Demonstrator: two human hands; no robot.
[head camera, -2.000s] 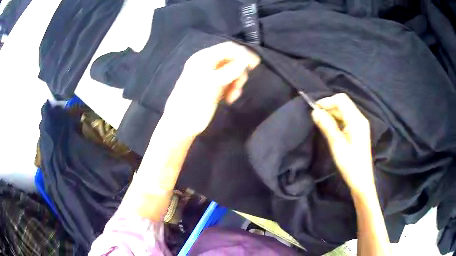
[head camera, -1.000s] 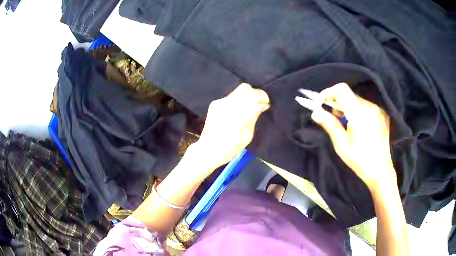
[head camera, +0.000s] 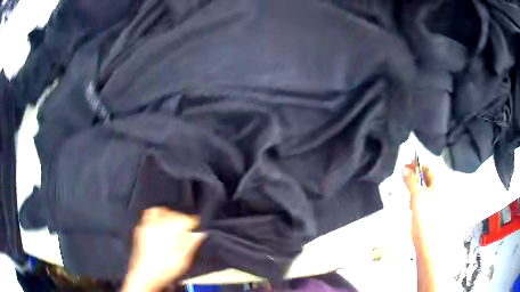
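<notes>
A large dark garment (head camera: 245, 131) lies bunched and wrinkled across the white tabletop (head camera: 348, 242). A small label with pale print (head camera: 96, 102) shows on it at the left. My left hand (head camera: 165, 245), somewhat blurred, is closed on the garment's near edge at the lower left. My right hand (head camera: 419, 179) is off the cloth, over the tabletop to the right. It holds small thread snips (head camera: 417, 162) with the narrow tip pointing away from me. Whether the blades are open cannot be told.
More dark garments are heaped at the far right (head camera: 456, 85). A red plastic object (head camera: 502, 223) stands beyond the table at the right, above a pale littered floor (head camera: 473, 265). Bits of blue show below the table's near edge.
The view has swung to the right. The garment has shifted and bunched up. My left hand has taken its near edge; my right hand has moved right, off the cloth, with the snips.
</notes>
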